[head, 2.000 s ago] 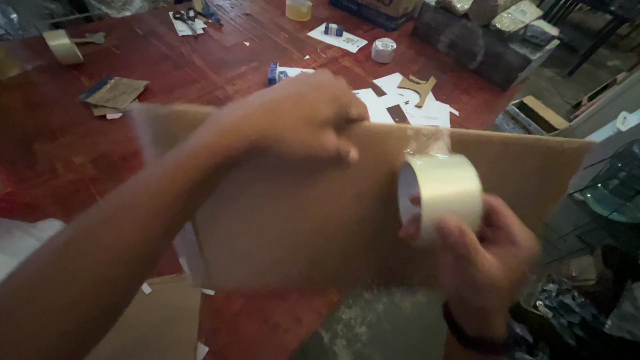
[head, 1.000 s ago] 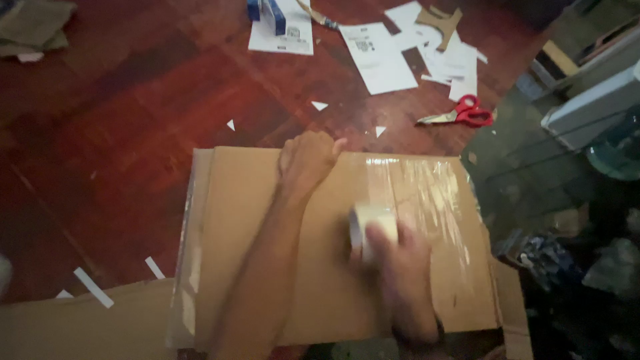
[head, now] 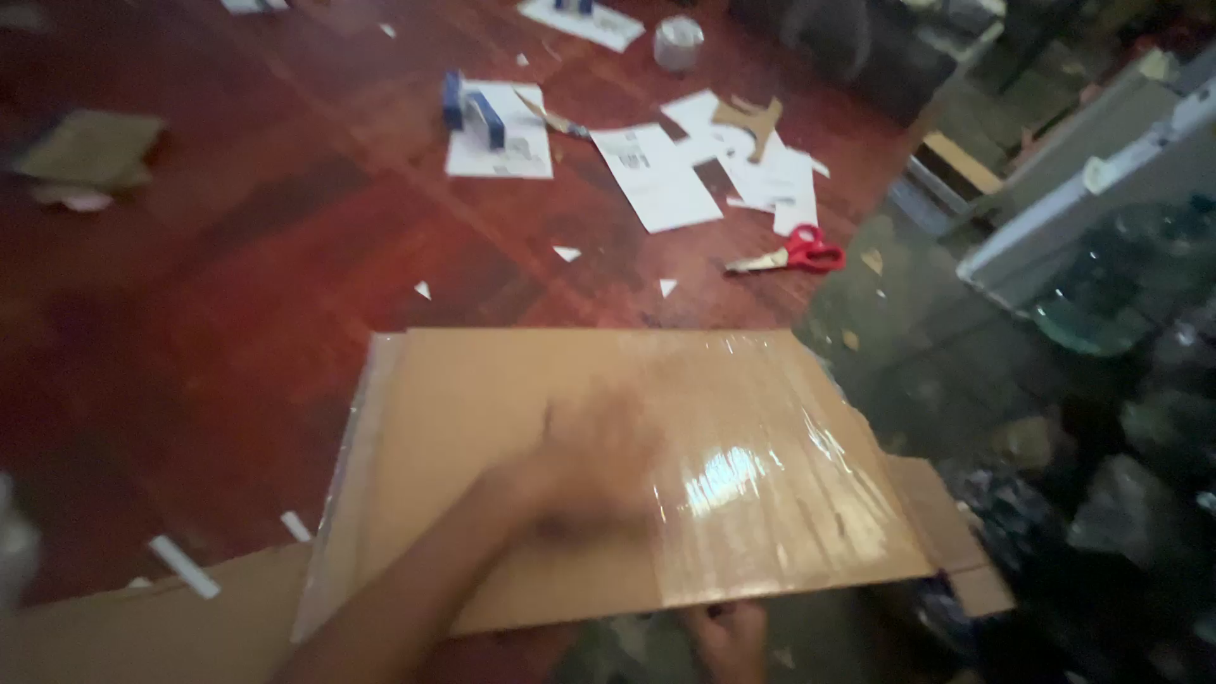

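Note:
A flat cardboard piece (head: 475, 399) lies at the near edge of the red table, its right part covered with shiny strips of clear packing tape (head: 731, 475). My left hand (head: 598, 446) is blurred over the middle of the cardboard; whether it touches the surface cannot be told. Below the cardboard's near edge is my right hand (head: 727, 636), its fingers partly hidden under the board. The tape roll does not show in this frame.
Red-handled scissors (head: 807, 252) lie by the table's right edge. Beyond are paper sheets (head: 655, 176), a blue tape dispenser (head: 480, 114) and a silver roll (head: 678, 43). More cardboard (head: 142, 632) lies at the lower left, with plastic bags (head: 1121, 503) at the right.
My right hand has moved from the cardboard's top to below its near edge, and the tape roll has gone from sight. My left hand has left the far edge. More tape covers the board.

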